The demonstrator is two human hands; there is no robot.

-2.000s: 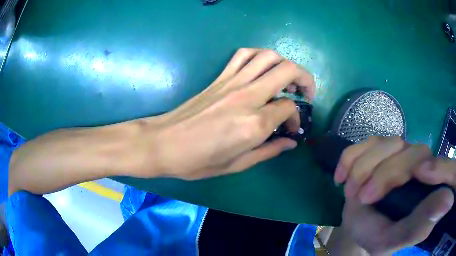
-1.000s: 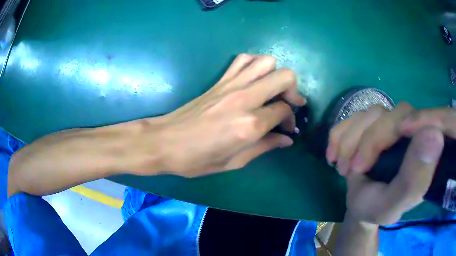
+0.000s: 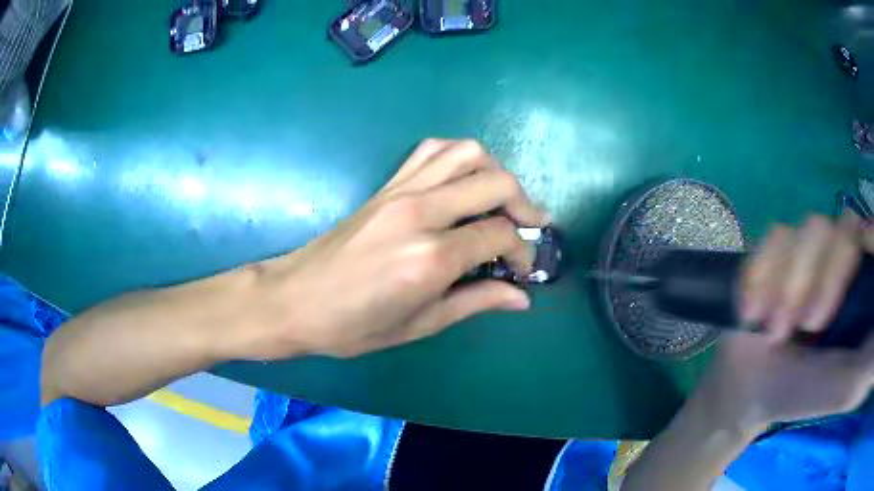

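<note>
My left hand (image 3: 412, 249) rests on the table with its fingers on a small black device housing (image 3: 544, 257), whose board and pale parts show at its right side; the rest is under my fingers. My right hand (image 3: 800, 288) is slightly blurred and grips a black electric screwdriver (image 3: 700, 286). The driver points left, its thin metal bit (image 3: 618, 277) over the left part of the round screw tray and apart from the housing. The screw tray (image 3: 685, 206) holds many silvery screws.
The green table (image 3: 287, 125) has several open housings at the far edge, among them one unit (image 3: 372, 29) and another (image 3: 195, 27). Small dark pieces (image 3: 845, 60) lie at the right edge. Blue cloth (image 3: 316, 441) shows below the table edge.
The driver has moved back to the right, away from the housing, and its bit now shows over the tray. My left hand and the housing sit slightly further left. More units show at the far edge.
</note>
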